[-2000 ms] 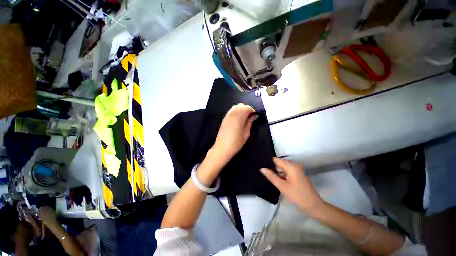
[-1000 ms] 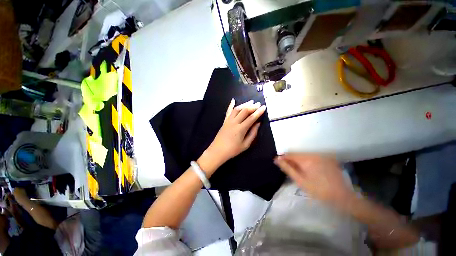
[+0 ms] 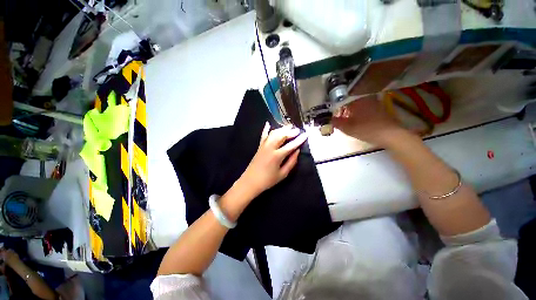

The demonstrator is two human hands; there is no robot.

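A black fabric panel (image 3: 253, 199) lies on the white table, its top edge under the needle area (image 3: 305, 124) of the sewing machine (image 3: 376, 64); its lower edge hangs over the table's front edge. My left hand (image 3: 276, 155) lies flat on the panel just below the needle area, fingers slightly spread, pressing on the cloth. My right hand (image 3: 364, 120) is at the machine head, right of the brass-coloured knob (image 3: 327, 129); its fingers are partly hidden by the head and I cannot tell whether they hold anything.
Scissors (image 3: 438, 108) with red and yellow handles lie on the machine bed behind my right hand. Neon yellow-green pieces (image 3: 106, 132) lie on the hazard-taped board (image 3: 138, 170) at the left. Another person's arm (image 3: 29, 278) and a neighbouring machine (image 3: 26, 205) show at the lower left.
My right hand has left the panel's right edge and moved up to the machine head. My left hand stays on the panel near the needle. The camera view has shifted slightly.
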